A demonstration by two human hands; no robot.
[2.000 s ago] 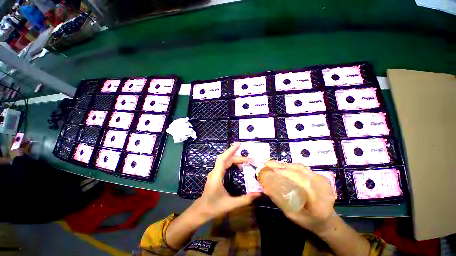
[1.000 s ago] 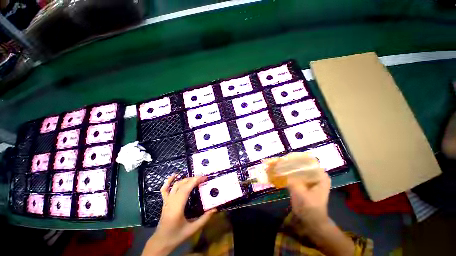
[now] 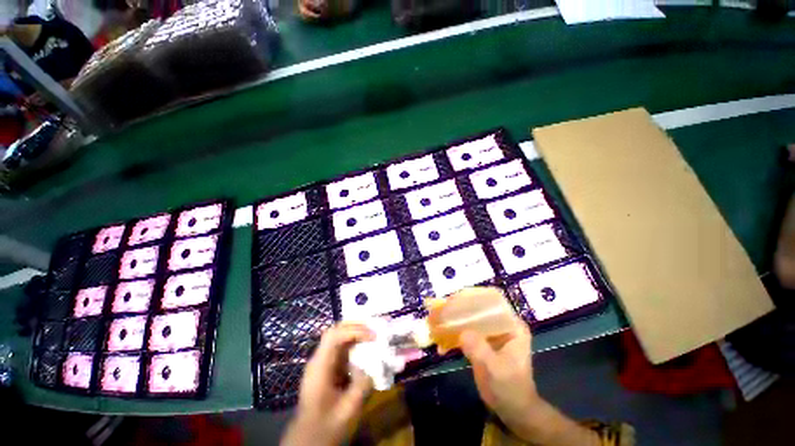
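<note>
My right hand point(image 3: 503, 366) is closed around the translucent squeeze bottle with amber liquid point(image 3: 475, 319). The bottle lies nearly level, nozzle end to the left. My left hand point(image 3: 336, 379) holds a crumpled white tissue point(image 3: 377, 359) at the nozzle, which is hidden. Both are over the near edge of the black compartment tray point(image 3: 296, 324). The tray holds several flat pink-white pieces point(image 3: 559, 293), each with a dark round spot. Several left-hand compartments hold no piece. The hands, tissue and bottle partly cover the near row.
A second black tray point(image 3: 57, 334) with pink-white pieces lies at the left. A tan cardboard sheet point(image 3: 649, 235) lies at the right. Shiny stacked trays point(image 3: 179, 57) and a white paper sheet point(image 3: 608, 9) are on the far side. Part of a person point(image 3: 54, 52) shows at upper left.
My left hand has left the piece in the near row and taken the tissue from between the trays to the bottle's nozzle. The bottle has moved slightly left and down.
</note>
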